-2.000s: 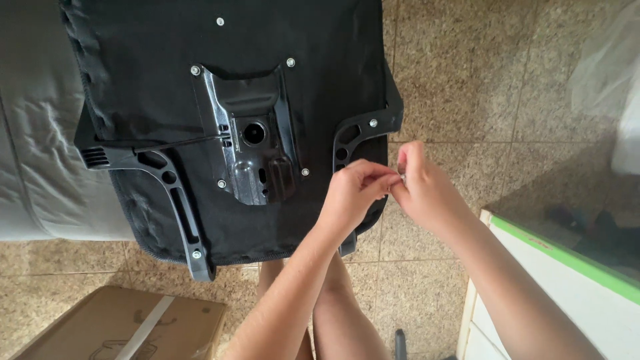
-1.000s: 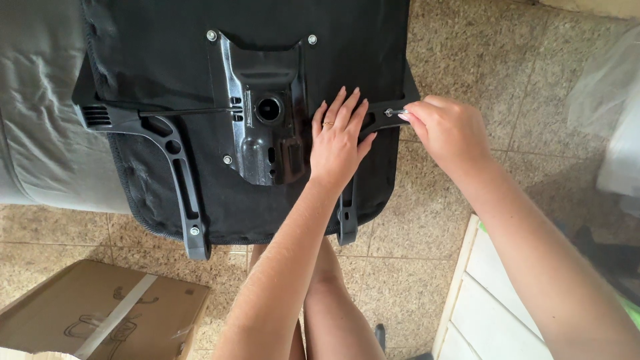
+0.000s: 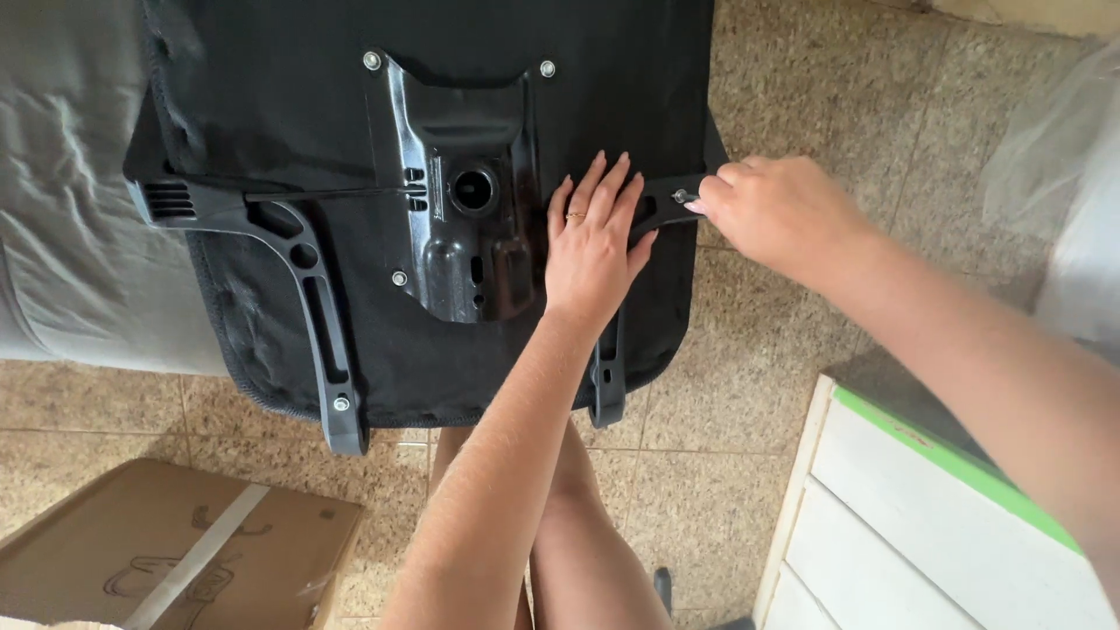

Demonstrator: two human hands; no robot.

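An upturned black fabric chair seat (image 3: 630, 96) bears a black metal mounting plate (image 3: 481, 122), held by several bolts. My left hand (image 3: 595, 232) lies flat with fingers spread beside the plate, partly over the right plastic armrest bracket (image 3: 608, 367). At the right edge, my right hand (image 3: 770, 206) pinches something small, mostly hidden by the fingers, against a bolt (image 3: 680, 197) in that bracket. The left armrest bracket (image 3: 319, 306) curves down to a bolt (image 3: 341, 403) near its lower end. A thin black lever (image 3: 324, 194) runs from the plate toward this bracket.
A grey sofa (image 3: 79, 219) is at the left. A taped cardboard box (image 3: 175, 542) sits at the lower left, on the tiled floor. White drawers with a green edge (image 3: 945, 525) stand at the lower right. Clear plastic wrap (image 3: 1050, 149) lies at the far right.
Two seconds ago both my hands were together off the seat's right edge. My left hand has moved onto the seat, and my right hand is now at the right bracket's bolt.
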